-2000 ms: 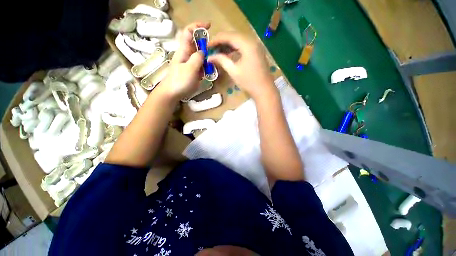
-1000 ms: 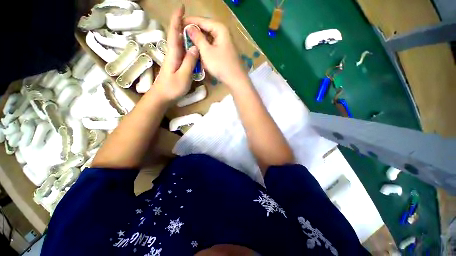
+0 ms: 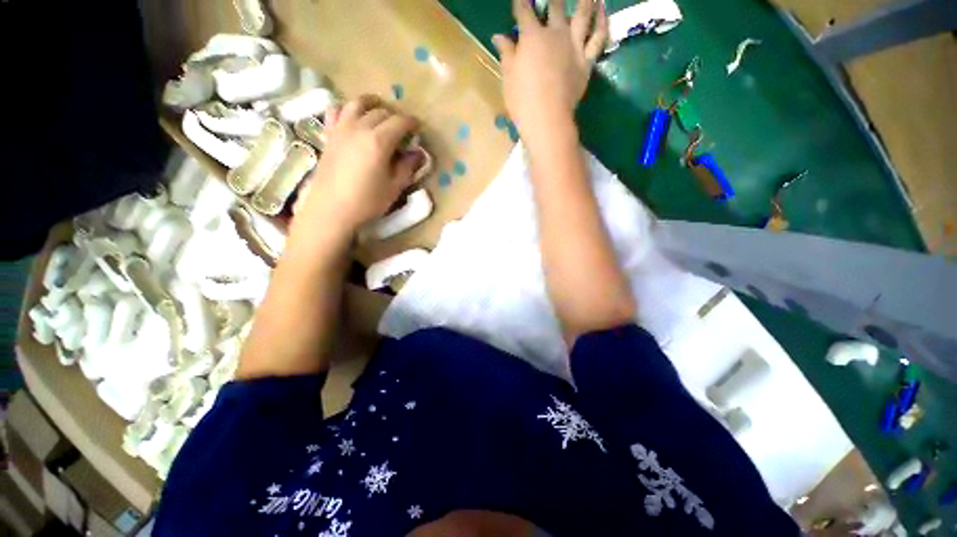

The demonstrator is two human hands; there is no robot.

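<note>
My left hand [image 3: 362, 157] is over the tan bench, fingers bent down among cream housing shells [image 3: 283, 176]. The rim of one shell [image 3: 422, 163] shows beside its fingertips; whether the hand grips it is hidden. My right hand [image 3: 551, 52] reaches over the green belt at the top edge, fingers spread and partly cut off. A small bluish-white bit shows between its fingers; its hold is unclear. A white housing [image 3: 642, 19] lies just right of it. Blue battery cells [image 3: 655, 137] with wires and boards lie on the belt.
A cardboard box [image 3: 63, 393] heaped with white shells stands at the left. A ribbed white sheet [image 3: 472, 257] lies by my lap. A grey metal bar [image 3: 798, 262] crosses the belt at the right. White housings [image 3: 402, 215] lie on the bench [image 3: 346, 42].
My hands have parted from the housing with blue inside that they held together. My right hand has moved up and right over the belt; my left is lower on the bench.
</note>
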